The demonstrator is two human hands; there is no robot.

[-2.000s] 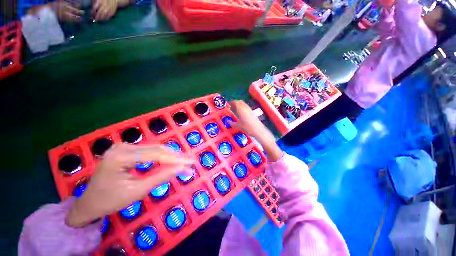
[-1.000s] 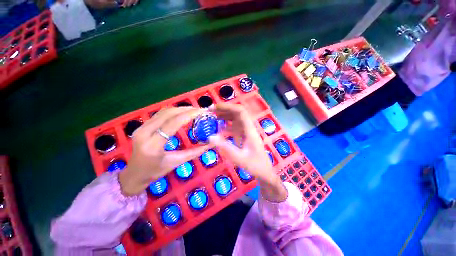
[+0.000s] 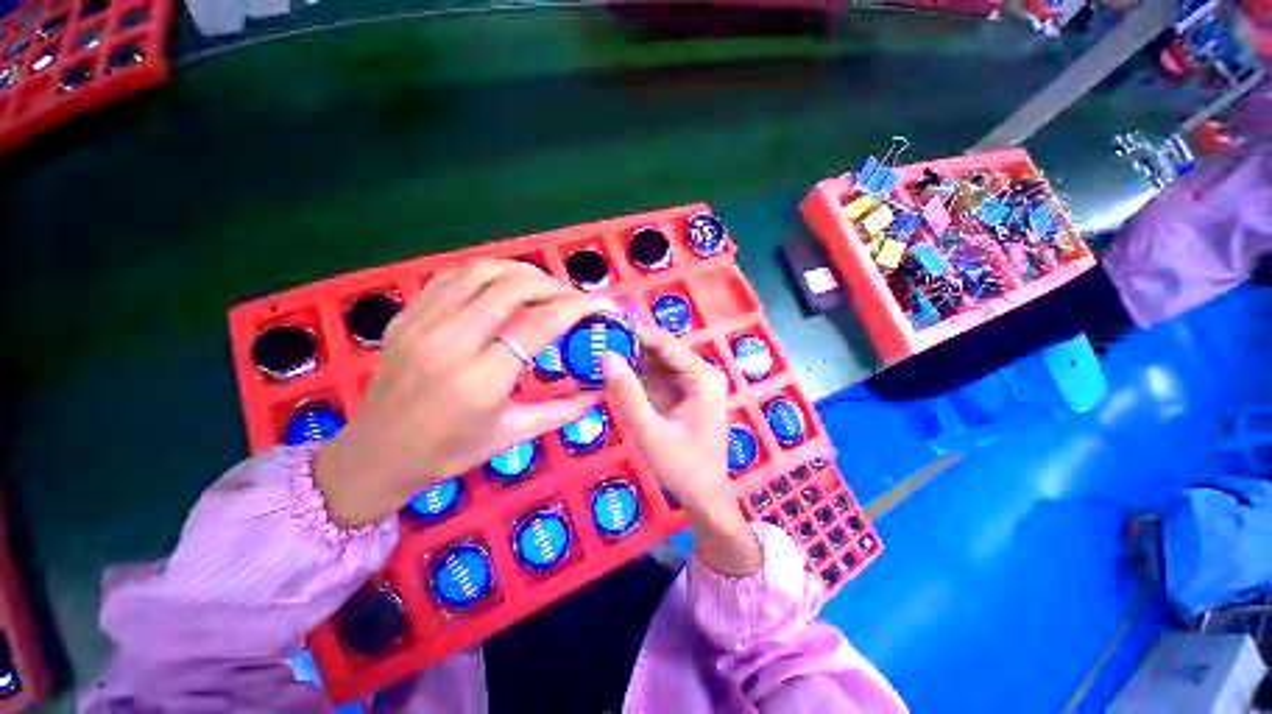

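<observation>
A round watch head (image 3: 600, 347) with a blue film and pale printed lines is held up over the red compartment tray (image 3: 300, 663). My left hand (image 3: 467, 377) holds its left side; a ring shows on one finger. My right hand (image 3: 679, 419) holds its right side, with the thumb at its lower edge. The tray holds more blue-covered discs and, along the back row, dark ones. A patterned disc (image 3: 705, 233) sits in the back right pocket. The pocket (image 3: 723, 296) in front of it is empty. My hands hide the middle pockets.
A small-parts tray (image 3: 809, 519) lies at the main tray's right corner. A red bin (image 3: 854, 272) of binder clips and a small black box (image 3: 812, 276) stand to the right. Another red tray (image 3: 84, 91) is at the back left. A person's pink sleeve (image 3: 1200, 251) is at the right.
Two seconds ago my hands were apart over the tray; one second ago they held the watch head between them. Since then they have stayed together on it, with my left hand covering more of the tray.
</observation>
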